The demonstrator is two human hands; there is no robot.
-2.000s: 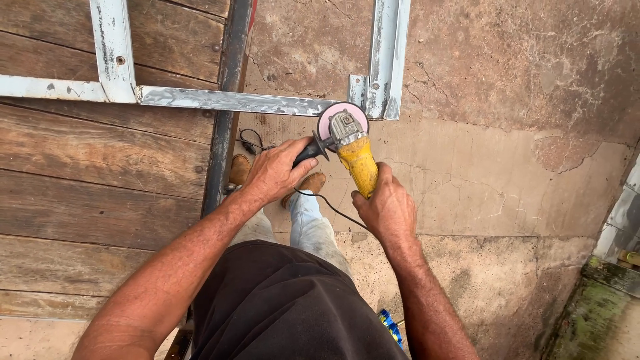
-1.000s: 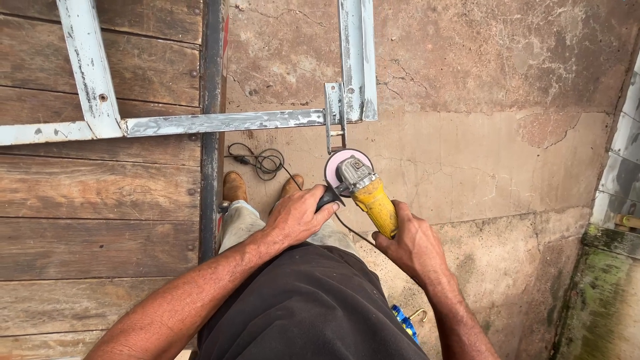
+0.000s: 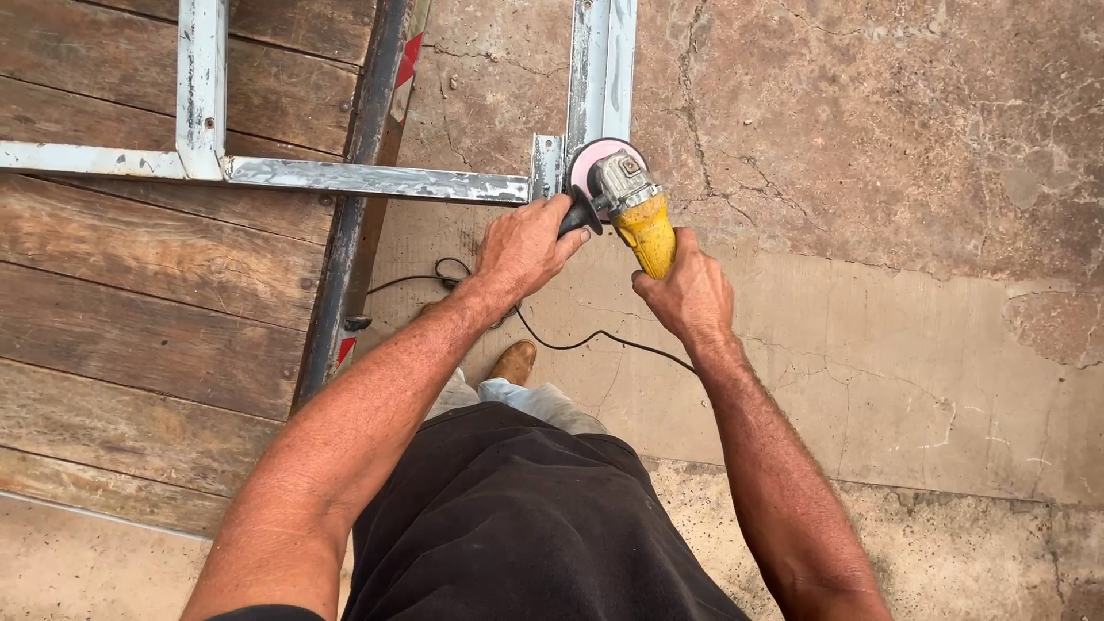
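Note:
My left hand [image 3: 524, 247] is closed around the black side handle [image 3: 580, 216] of a yellow angle grinder [image 3: 644, 226]. My right hand [image 3: 690, 291] grips the grinder's yellow body from its rear end. The pinkish disc [image 3: 589, 166] lies over the corner end of a worn, grey-white painted metal frame [image 3: 379, 179], beside a short upright bracket [image 3: 547, 164]. Whether the disc touches the metal, or is spinning, I cannot tell. Part of the frame's corner is hidden under the disc and the grinder head.
A wooden plank deck [image 3: 164, 310] with a dark metal edge rail [image 3: 345, 233] lies at the left, under part of the frame. Red and white tape marks the rail's side. A black power cord [image 3: 586, 341] loops over the cracked concrete floor [image 3: 845, 345] near my boot [image 3: 514, 362].
One second ago the grinder was below the frame's corner; now its disc is over the corner beside the bracket. Both hands have kept their hold. The view has shifted.

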